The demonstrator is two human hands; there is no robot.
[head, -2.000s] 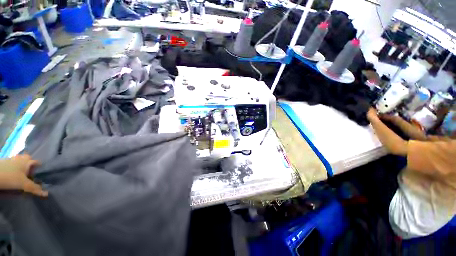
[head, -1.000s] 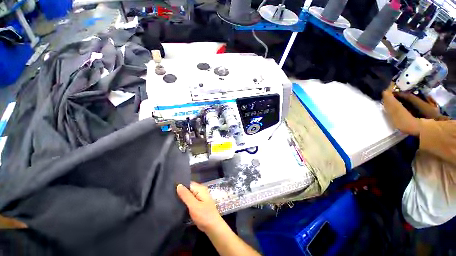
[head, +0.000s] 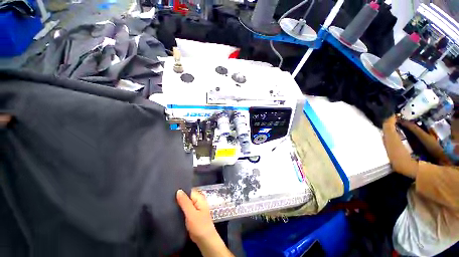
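A large dark grey garment panel (head: 95, 165) hangs in front of me, left of the white overlock machine (head: 231, 90), its upper edge raised and running to the needle area (head: 188, 135). My right hand (head: 197, 216) is at the panel's right edge by the table front, thumb up, with the cloth between thumb and fingers. Of my left hand (head: 6, 120) only a small part shows at the left picture edge, against the panel; its fingers are hidden or cut off.
A pile of grey pieces (head: 116, 50) with white patches lies behind left. Thread cones (head: 397, 55) stand behind right. A beige cloth (head: 314, 170) lies right of the machine, a blue bin (head: 302, 233) below. Another person (head: 433, 201) works at the far right.
Two seconds ago my left hand was open at the left and my right hand was out of view. Since one second ago, the panel's left part has risen, with my left hand higher.
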